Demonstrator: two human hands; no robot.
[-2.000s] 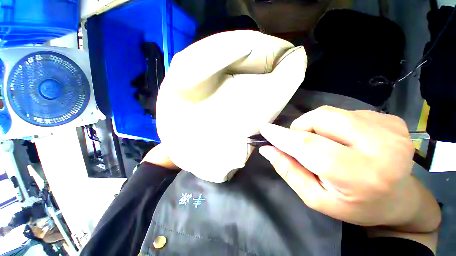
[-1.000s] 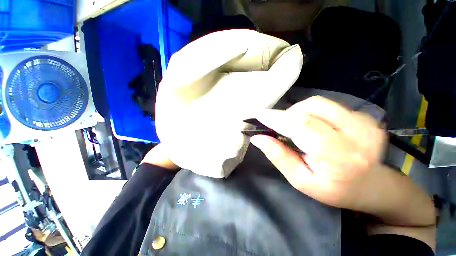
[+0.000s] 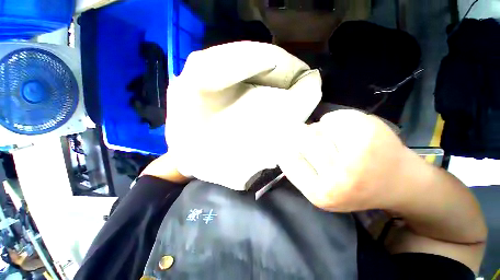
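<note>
The cream bag body (image 3: 219, 120) is in front of my chest, its folded opening edge towards the upper right. My left hand is hidden behind or inside the bag; only its wrist (image 3: 170, 167) shows at the bag's lower left, so its fingers cannot be seen. My right hand (image 3: 334, 158) is at the bag's lower right, back of the hand up, overexposed, fingers bent. A thin metallic blade, apparently of the snips (image 3: 268, 187), sticks out below its fingertips beside a dark patch at the bag's bottom edge.
A blue crate (image 3: 118, 128) with black pieces stands behind the bag to the left. A blue-and-white fan (image 3: 34, 92) is at far left beside the white table (image 3: 46, 180). Black material (image 3: 469, 93) is at right. A dark grey apron (image 3: 246, 235) covers my lap.
My right hand has turned over and moved closer against the bag's lower edge, covering more of it. The blade now points down and left. The view has shifted slightly.
</note>
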